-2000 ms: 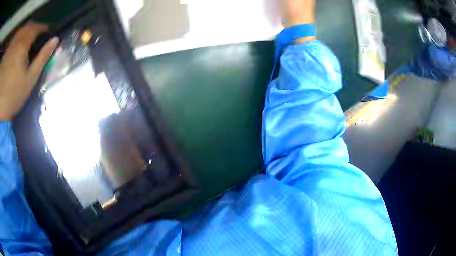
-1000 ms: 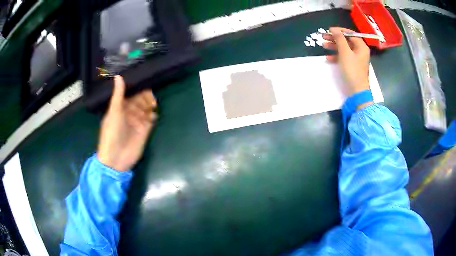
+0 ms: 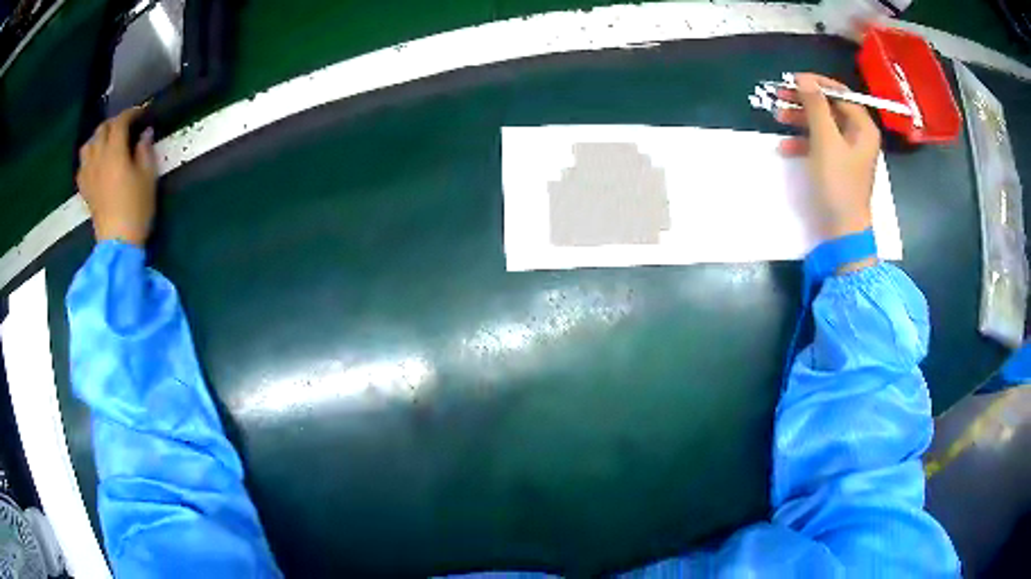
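A black-framed device [image 3: 147, 57] with a shiny silver middle lies on the conveyor at the top left. My left hand [image 3: 119, 179] is at its near edge; its fingertips touch or overlap the frame, and I cannot tell if they grip it. My right hand [image 3: 839, 153] holds a thin tool [image 3: 865, 100], with its tip pointing right over the red bin [image 3: 918, 85]. Small white pieces [image 3: 773, 95] lie by my right fingertips. A grey pad block [image 3: 611, 195] sits on the white backing sheet [image 3: 724, 198], partly under my right hand.
The white conveyor edge [image 3: 373, 77] curves across the back. A long translucent strip [image 3: 999, 209] lies right of the red bin. A white strip [image 3: 48, 418] runs down the left edge. A round patterned object [image 3: 23, 541] shows at the bottom left.
The black-framed device that my left hand carried has left the bench area, and my left hand has moved left to a device on the conveyor. My right hand still holds the tool near the red bin.
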